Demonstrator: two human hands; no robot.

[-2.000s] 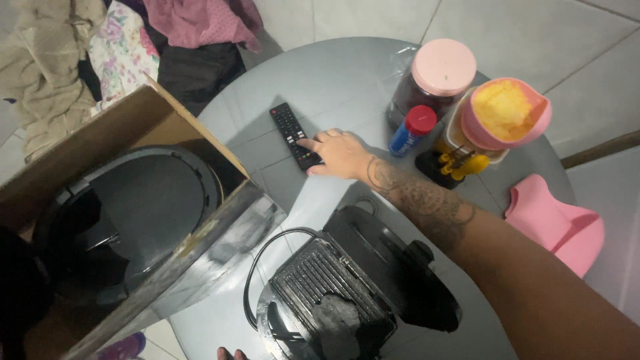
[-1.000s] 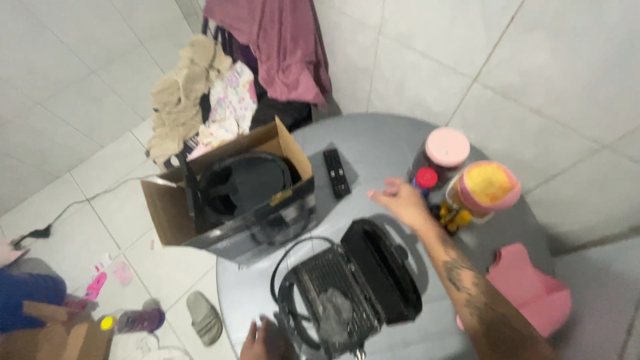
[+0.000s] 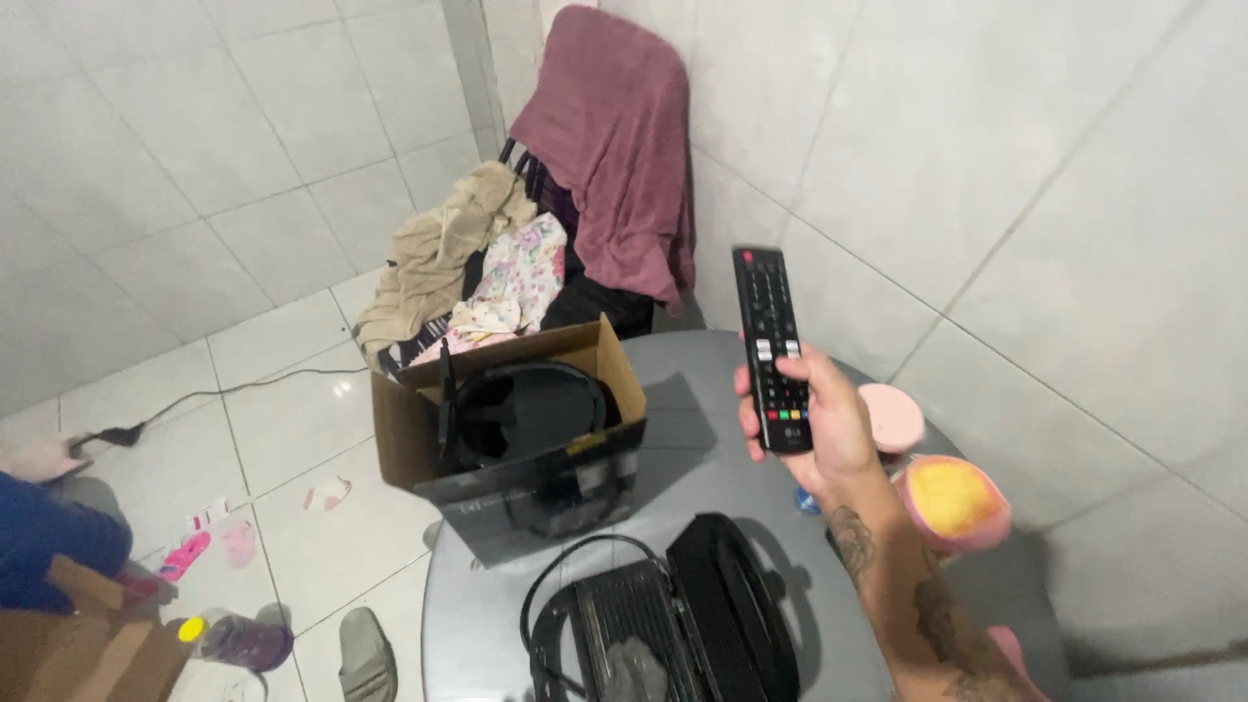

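Observation:
My right hand [image 3: 829, 414] grips a black LG remote control [image 3: 770, 341], raised upright above the grey round table [image 3: 468, 624], with the thumb on its buttons. Behind my wrist are a jar's pink lid [image 3: 893, 417] and a pink container with yellow contents [image 3: 954, 502]. A black contact grill [image 3: 634, 624] lies opened on the table, with its cord looped beside it and a grey crumpled thing on its ribbed plate. Left of the remote, an open cardboard box [image 3: 541, 522] holds a black round-topped appliance [image 3: 531, 409]. My left hand is out of view.
Beyond the table, a chair bears a mauve towel [image 3: 624, 146], a beige cloth [image 3: 439, 253] and floral fabric [image 3: 522, 268]. On the tiled floor lie a grey slide sandal [image 3: 368, 653], a yellow-capped bottle [image 3: 244, 641], a cable [image 3: 195, 395] and a cardboard box [image 3: 88, 643].
The remote lay on the table in both earlier frames; my right hand now holds it up. My left hand, partly seen at the bottom edge before, has left the view. The view has shifted.

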